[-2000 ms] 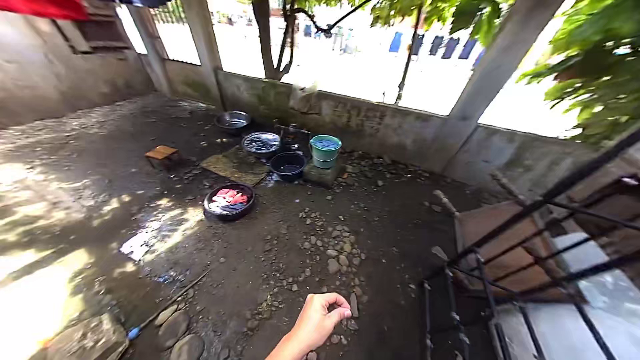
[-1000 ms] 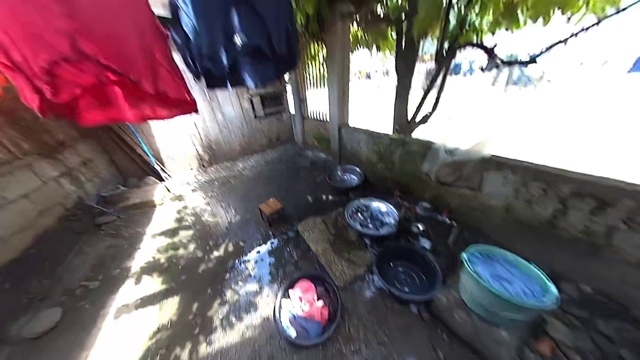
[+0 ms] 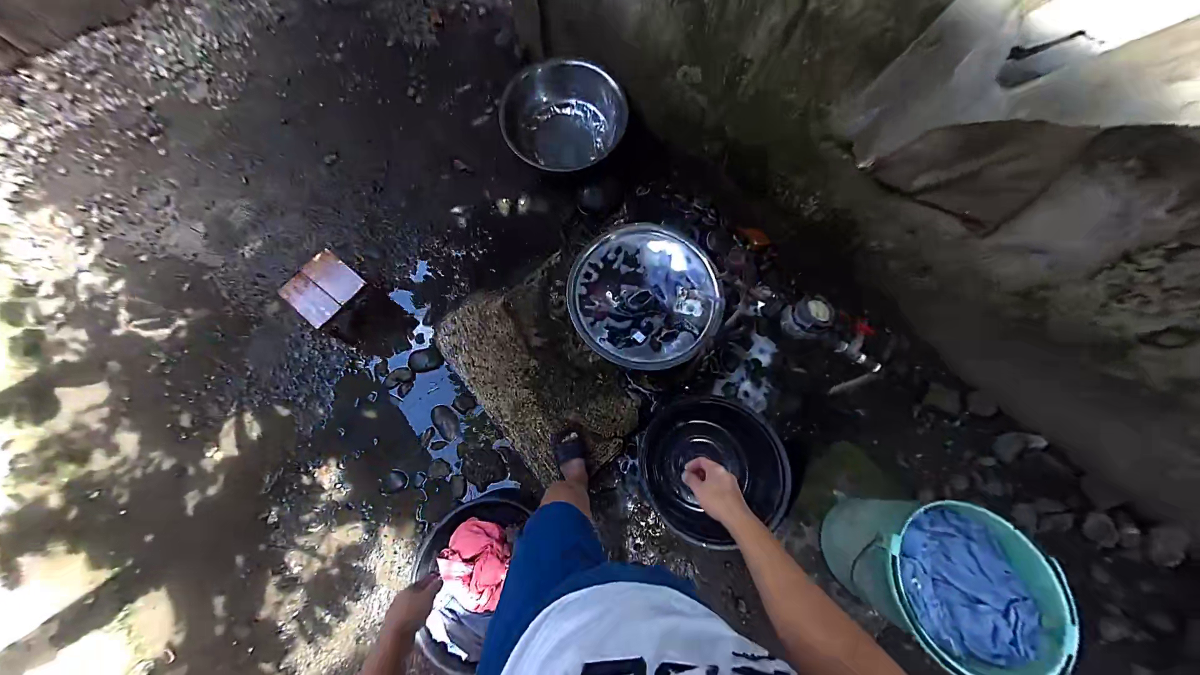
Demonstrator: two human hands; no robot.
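My right hand (image 3: 711, 486) hangs above a black plastic basin (image 3: 664, 441), with its fingers curled; whether it holds anything cannot be made out. My left hand (image 3: 412, 602) is at the left rim of a dark basin (image 3: 427, 553) that holds red cloth (image 3: 476, 560) and dark and white clothes; no grip on anything is plain. Beyond the black basin, a metal basin (image 3: 647, 361) holds dark clothes in water. A green bucket (image 3: 858, 553) with blue cloth (image 3: 970, 586) stands to the right of my right arm.
My sandalled foot is on a rough stone slab (image 3: 497, 370). A small wooden stool (image 3: 322, 288) stands at the left by a puddle (image 3: 427, 398). A metal basin (image 3: 563, 114) lies farther off. A tap (image 3: 858, 352) rises near the wall (image 3: 994, 347), with loose stones below it.
The view has moved up to the basins and now looks steeply down. Both hands and my foot are in view now; two seconds ago one hand showed over the stony ground.
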